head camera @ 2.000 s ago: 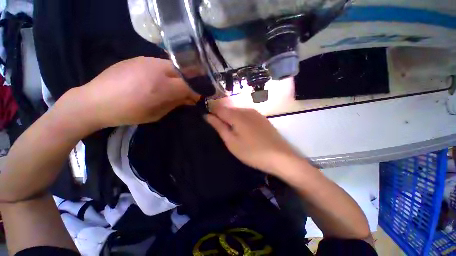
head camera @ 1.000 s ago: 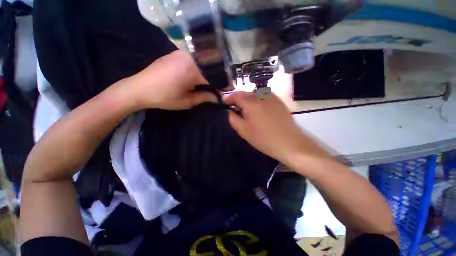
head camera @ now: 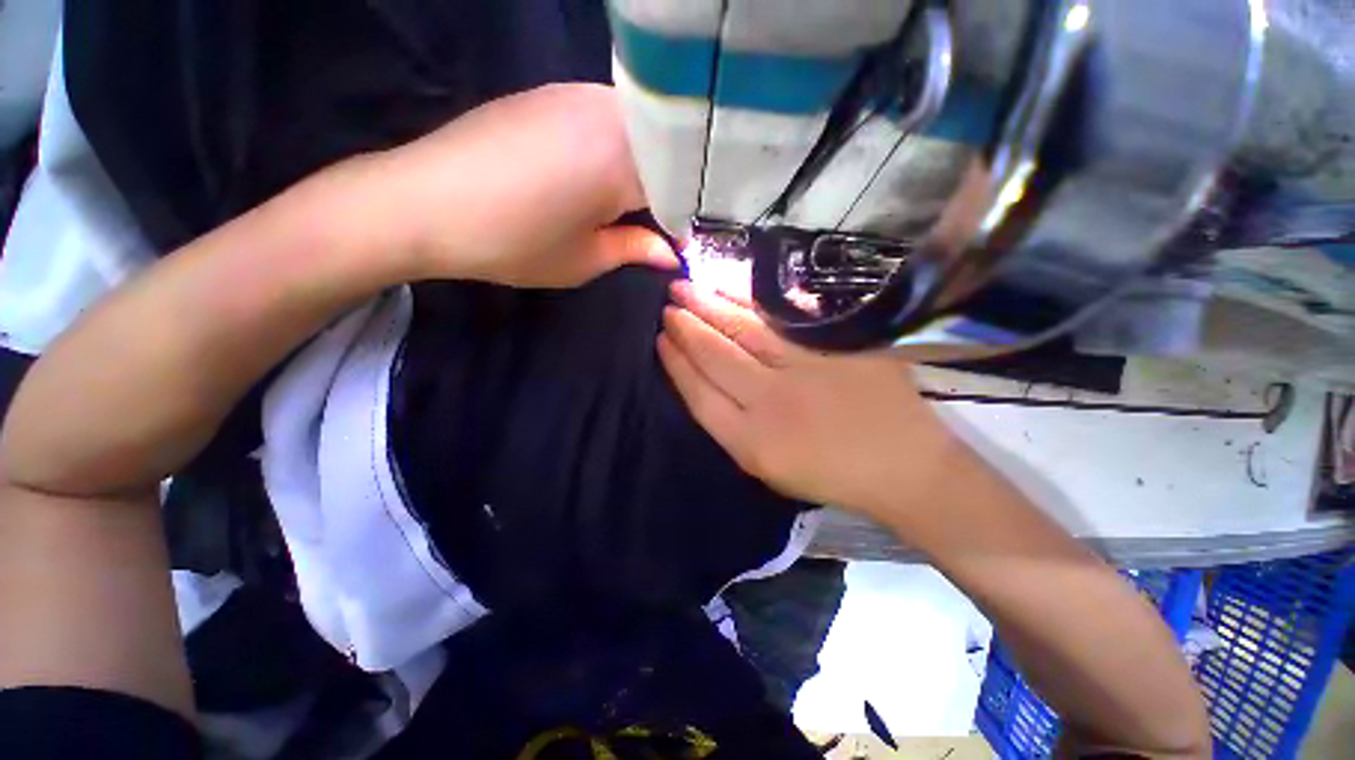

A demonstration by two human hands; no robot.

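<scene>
A black panel (head camera: 565, 431) lies over my lap and runs up to the lit presser foot area (head camera: 721, 267) of the sewing machine (head camera: 832, 89). A white panel (head camera: 349, 490) borders it on the left. My left hand (head camera: 550, 193) pinches the black cloth's edge just left of the needle area; its fingertips are partly hidden. My right hand (head camera: 788, 401) lies on the black cloth just below the foot, fingertips at the edge. The needle itself cannot be made out.
A shiny curved guard (head camera: 1107, 164) looms large at right. A black cloth pad (head camera: 1040, 367) lies on the machine bed, partly covered. Blue plastic baskets (head camera: 1263, 639) stand below the table edge (head camera: 1070, 552). More black cloth (head camera: 327, 74) lies at upper left.
The view has shifted, so the guard now stands right of the needle area and covers much of the machine head. Both hands stay at the cloth edge; the right hand lies flatter.
</scene>
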